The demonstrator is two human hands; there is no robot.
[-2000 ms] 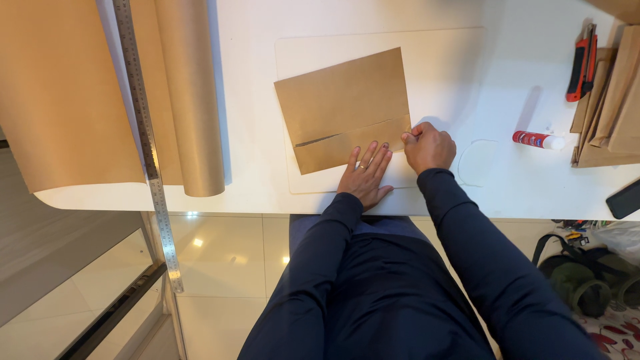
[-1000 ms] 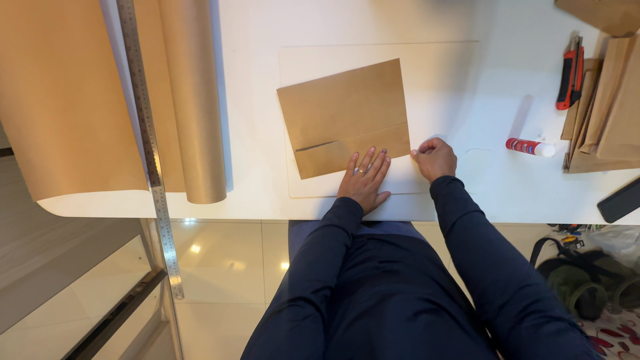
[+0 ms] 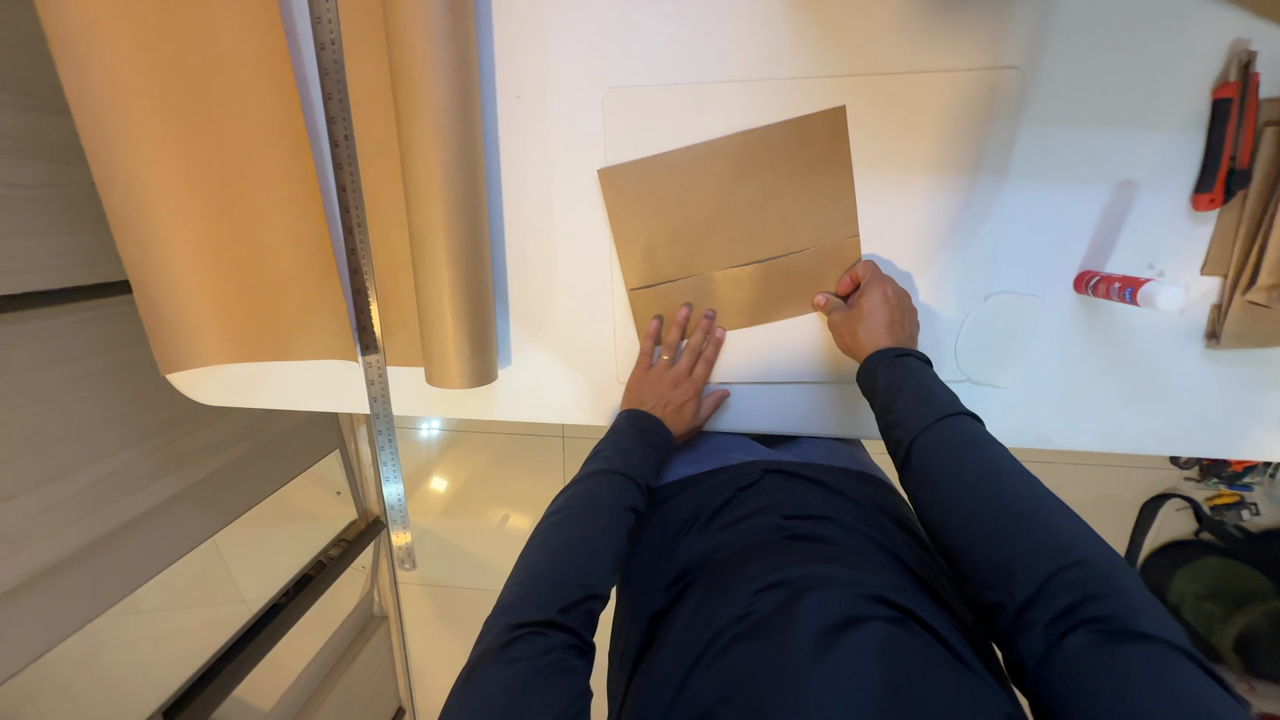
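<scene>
A folded piece of brown kraft paper (image 3: 735, 205) lies tilted on a thin, pale rectangular sheet (image 3: 930, 130) on the white table. A flap runs along its near side, its edge making a slanting line across the paper. My left hand (image 3: 680, 370), with a ring on one finger, rests flat with fingers spread, fingertips on the flap's lower left part. My right hand (image 3: 868, 312) pinches the paper's lower right corner between thumb and fingers. A red and white glue stick (image 3: 1112, 288) lies to the right of my right hand.
A large roll of kraft paper (image 3: 445, 200) lies at left, with a long metal ruler (image 3: 350, 190) across it, overhanging the table's front edge. At far right are a red and black utility knife (image 3: 1222, 140) and folded brown papers (image 3: 1250, 240). A dark bag (image 3: 1215, 590) sits below.
My left hand has moved left along the flap. My right hand, beside the paper's lower right corner a second ago, is now on it. The flap's left part lies closer to the paper.
</scene>
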